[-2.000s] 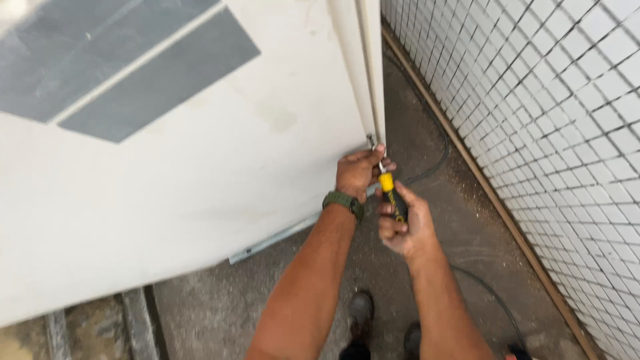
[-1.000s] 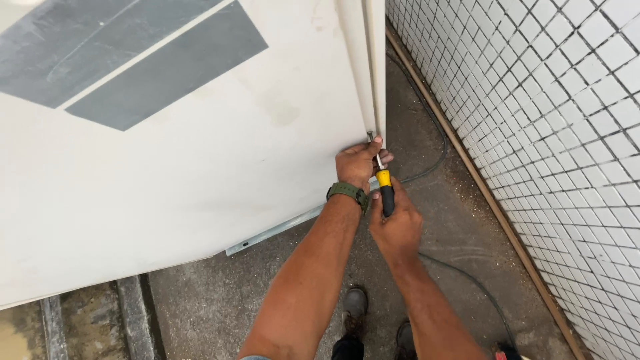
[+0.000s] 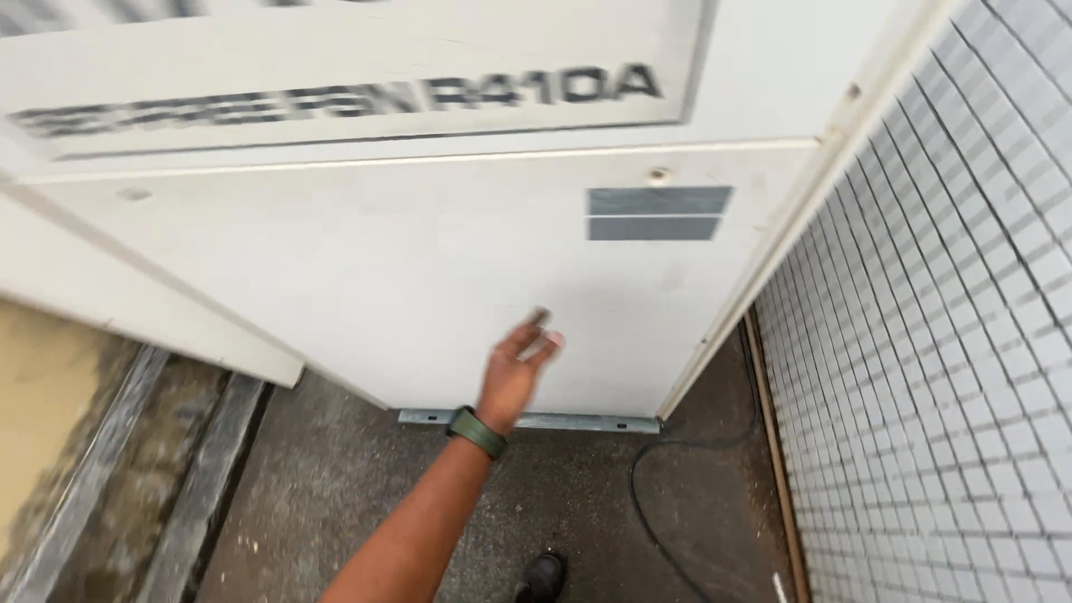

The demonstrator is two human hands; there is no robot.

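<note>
My left hand (image 3: 515,368), a green watch (image 3: 477,432) on its wrist, is raised in front of the white metal panel (image 3: 469,276) of a large outdoor air-conditioning unit. Its fingers are blurred and slightly bent; whether a small thing is between them I cannot tell. Below the hand runs the unit's galvanized base rail (image 3: 578,421), which has slots. A small screw (image 3: 659,176) sits in the panel above a grey sticker (image 3: 657,226). My right hand and the screwdriver are out of view.
A white tiled wall (image 3: 938,335) stands close on the right, with a brown pipe (image 3: 775,469) along its foot. A black cable (image 3: 641,502) lies on the concrete floor (image 3: 377,502). My shoe (image 3: 544,574) is at the bottom. A concrete channel (image 3: 167,469) runs at the left.
My left hand has left the panel's right edge. My right hand, earlier gripping a yellow and black screwdriver there, has gone out of view. The view has shifted to show more of the unit's front.
</note>
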